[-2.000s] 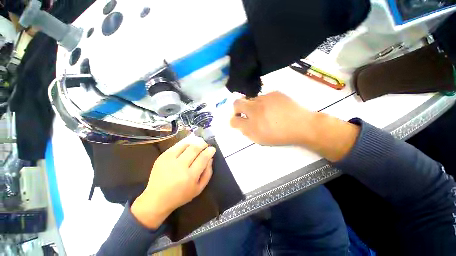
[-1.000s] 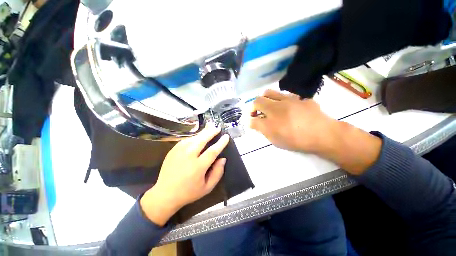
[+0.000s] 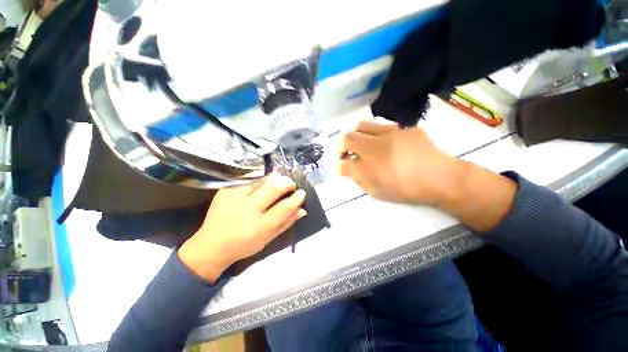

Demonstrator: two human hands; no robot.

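Note:
The dark brown garment panel (image 3: pixel 131 185) lies on the table left of and under the machine's curved metal guard (image 3: pixel 148 155). A small dark cut piece (image 3: pixel 314 212) lies at the presser foot area (image 3: pixel 303 165), below the grey-white ribbed dial (image 3: pixel 290 122). My left hand (image 3: pixel 242 218) pinches the cloth edge with thumb and fingers just left of the needle area. The needle tip is hidden. My right hand (image 3: pixel 399 163) is curled on the table right of the needle, a small shiny spot at its fingers; I cannot tell what it holds.
The white machine head (image 3: pixel 275 34) with a blue stripe fills the top. A black cloth strip (image 3: pixel 413 79) hangs over it. Orange-yellow snips (image 3: pixel 475 110) and a brown-black roll (image 3: pixel 575 113) lie at right. The ruler edge (image 3: pixel 344 278) runs along the front.
The garment panel has shifted left and away from the front edge, showing more white table. The small piece has moved back toward the machine. My left hand moved slightly left; my right hand stays nearly still.

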